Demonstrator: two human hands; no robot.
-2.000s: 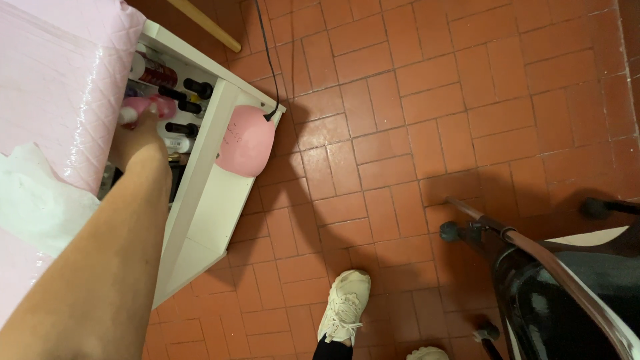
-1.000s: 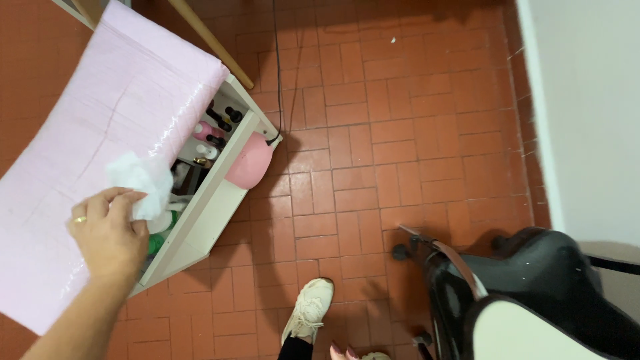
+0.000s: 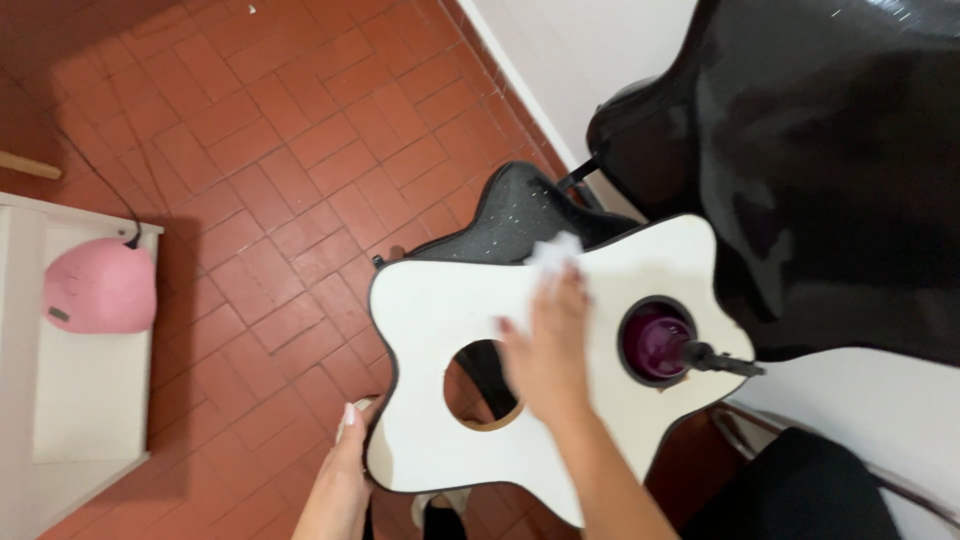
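A white star-shaped tray (image 3: 435, 300) with a dark edge and a round open hole lies low in the middle of the view. My right hand (image 3: 551, 337) is over it, blurred, and holds a crumpled white tissue (image 3: 556, 251) against its far edge. At the tray's left edge is my left hand (image 3: 349, 457), with the thumb up beside the rim; its fingers are mostly hidden. A purple bottle with a black spray or pump head (image 3: 660, 345) stands in a black-rimmed round holder at the tray's right side.
Behind the tray is a glittery black star-shaped seat (image 3: 510, 214). A large glossy black chair (image 3: 825, 172) fills the right, by the white wall (image 3: 577, 60). At left, a pink nail lamp (image 3: 101, 289) sits on a white cabinet shelf (image 3: 90, 405). Red tiles cover the floor.
The view has swung right, from the pink-covered table to the white tray. The white tissue, over the table a second ago, is now at the tray. My left hand has come into view.
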